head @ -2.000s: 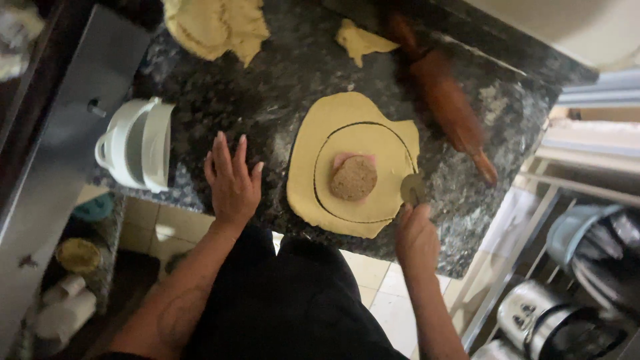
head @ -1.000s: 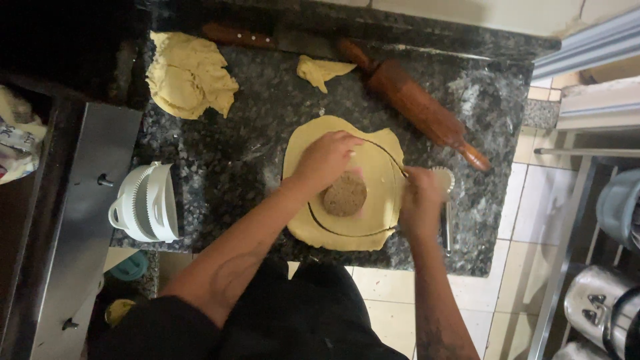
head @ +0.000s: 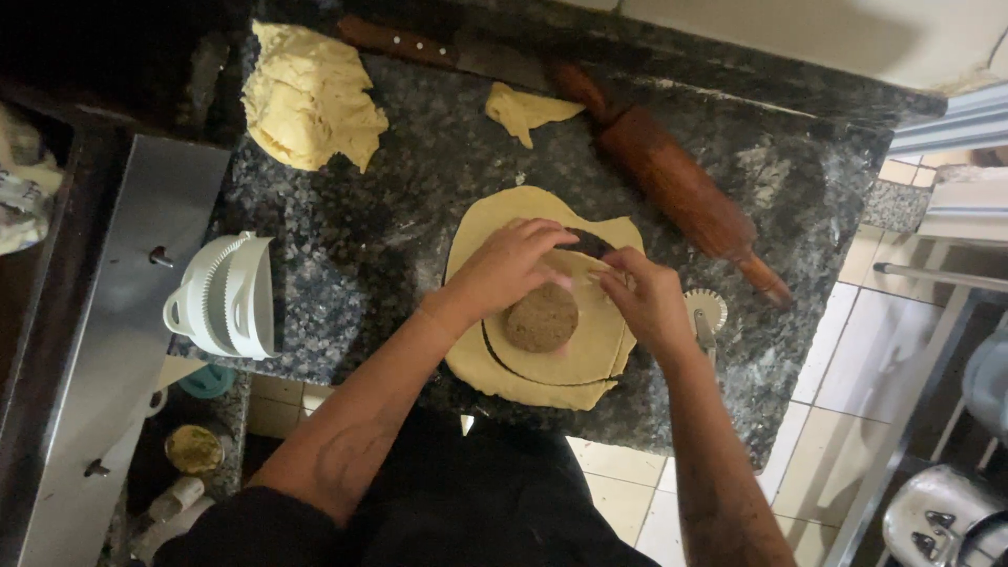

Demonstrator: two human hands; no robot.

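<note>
A sheet of rolled dough (head: 512, 386) lies on the dark granite counter, with a round cut in it. On the cut disc sits a round brown patty (head: 542, 317), with a bit of something pink at its edge. My left hand (head: 516, 264) is over the disc's upper left, fingers bent towards its top edge. My right hand (head: 646, 295) pinches the disc's upper right edge, which is folded inward; dark counter shows in the gap above it. Just right of my right hand lies a fluted pastry wheel (head: 705, 312).
A wooden rolling pin (head: 677, 181) lies at the upper right, near a dough scrap (head: 528, 112). A dough lump (head: 311, 98) and a wooden-handled knife (head: 398, 41) are at the back left. White plastic dough presses (head: 222, 298) stand at the counter's left edge.
My right hand has let go of the pastry wheel, which was in it two seconds ago. My left hand has moved from the bare counter onto the dough. The disc's upper edge has been lifted inward.
</note>
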